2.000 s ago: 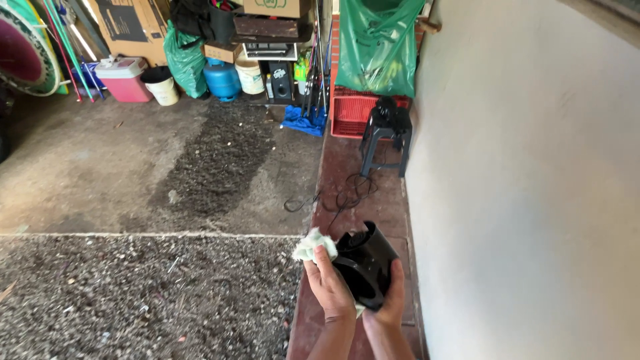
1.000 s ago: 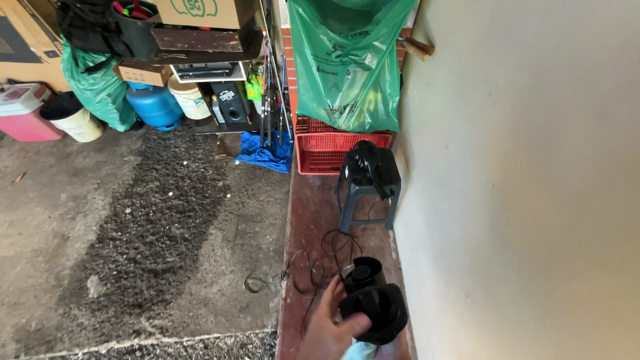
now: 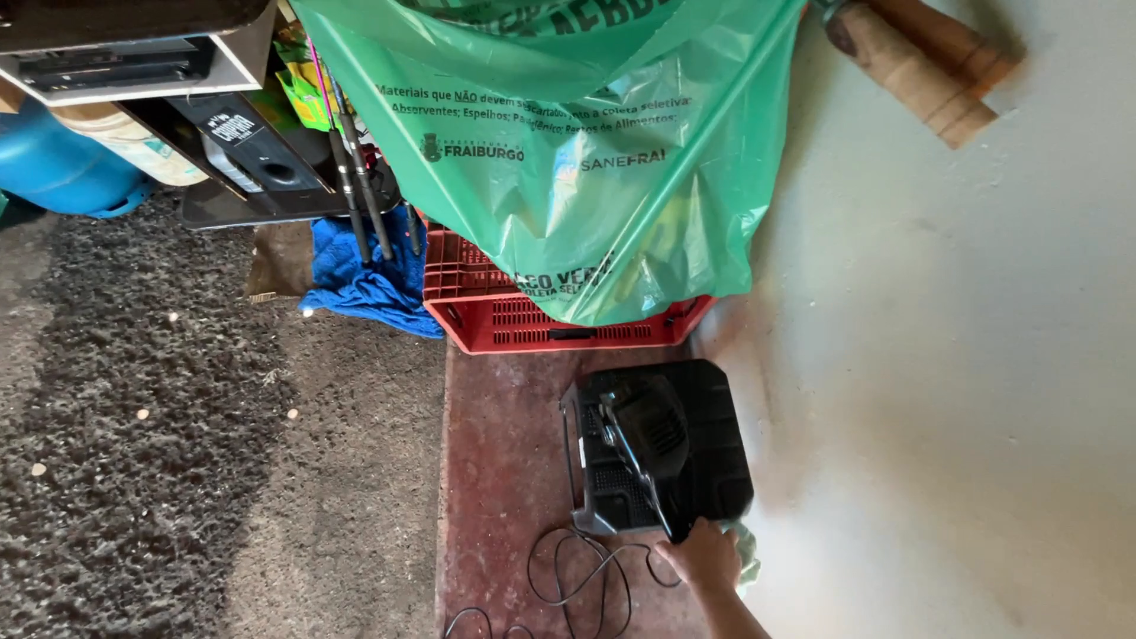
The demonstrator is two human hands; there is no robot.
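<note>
A black plastic appliance body with vent slots [image 3: 652,426] lies on a dark plastic stool [image 3: 714,426], its narrow end pointing down toward me. My right hand [image 3: 706,557] is closed around that narrow end at the stool's near edge. A pale green cloth [image 3: 747,557] shows just right of the hand; whether the fingers hold it too is unclear. On the red floor in front of the stool, a black cord [image 3: 568,599] lies in loose loops. My left hand is out of view, and so is the black hollow part seen earlier.
Behind the stool stands a red plastic crate [image 3: 568,342] under a hanging green plastic bag [image 3: 586,195]. A pale wall [image 3: 941,373] bounds the right side. Left of the crate are a blue cloth [image 3: 373,288], fishing rods [image 3: 355,177], a black shelf [image 3: 257,209] and a blue gas cylinder [image 3: 71,164].
Two hands held a black hollow part and a cloth; now only my right hand shows, on the appliance on the stool. The hollow part has left the view. The view has moved closer to the stool.
</note>
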